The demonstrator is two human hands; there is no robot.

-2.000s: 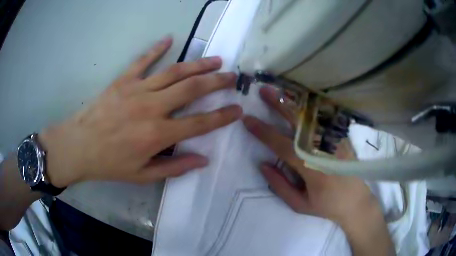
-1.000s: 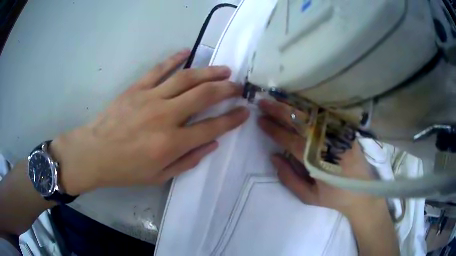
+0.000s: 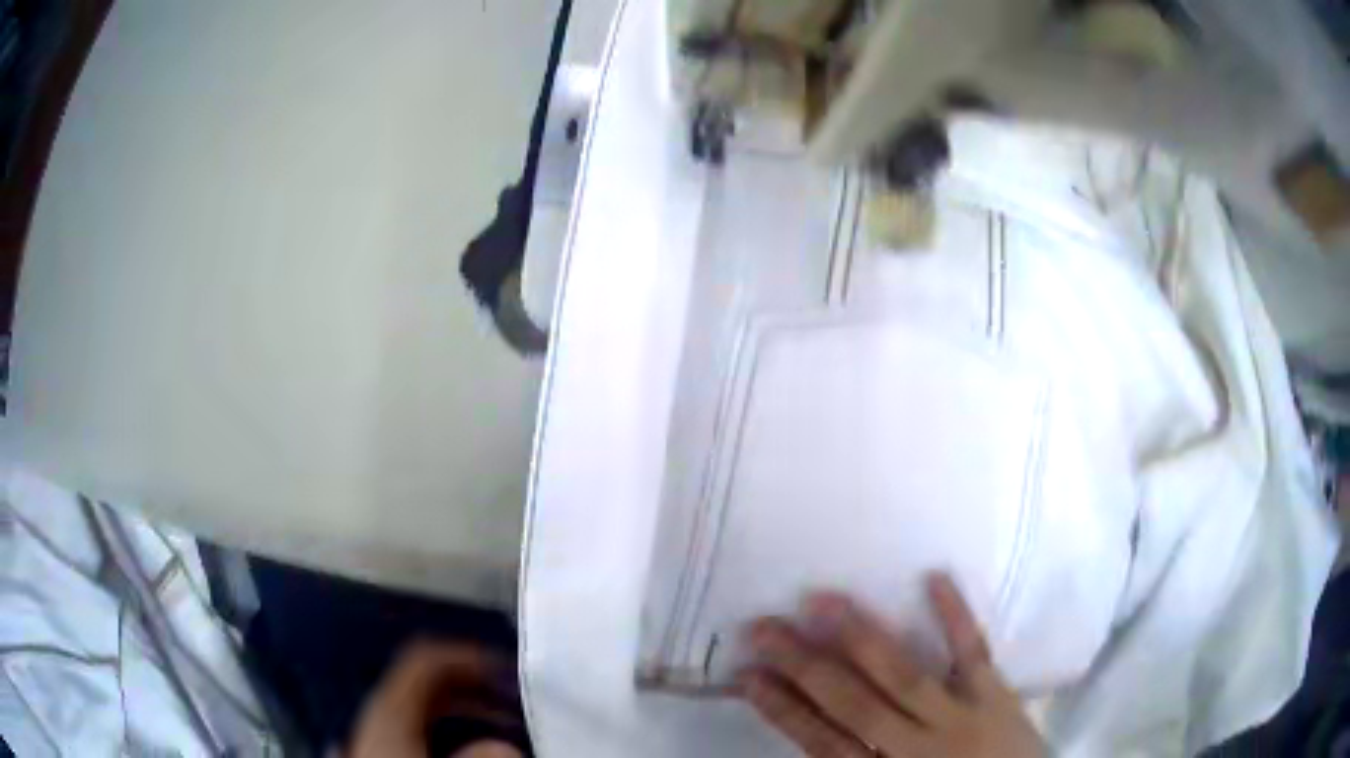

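The white garment lies spread under the machine, with paired dark stitch lines forming an angled pocket outline. Its long plain front band runs down the left side, with one thin stitch line along its edge. The small dark presser foot is at the band's inner side near the top. My right hand rests on the lower garment, fingers spread, cut off by the bottom edge. My left hand is low beside the band's edge, blurred, curled and cut off; whether it grips cloth cannot be told.
The machine head fills the upper right, blurred. A black edged attachment with a dark lump lies on the pale table, left of the band. More white garments are at lower left, beside dark clothing.
Both hands have moved from beside the presser foot down to the bottom of the view. More of the garment and the black attachment now show. The machine head appears higher in view.
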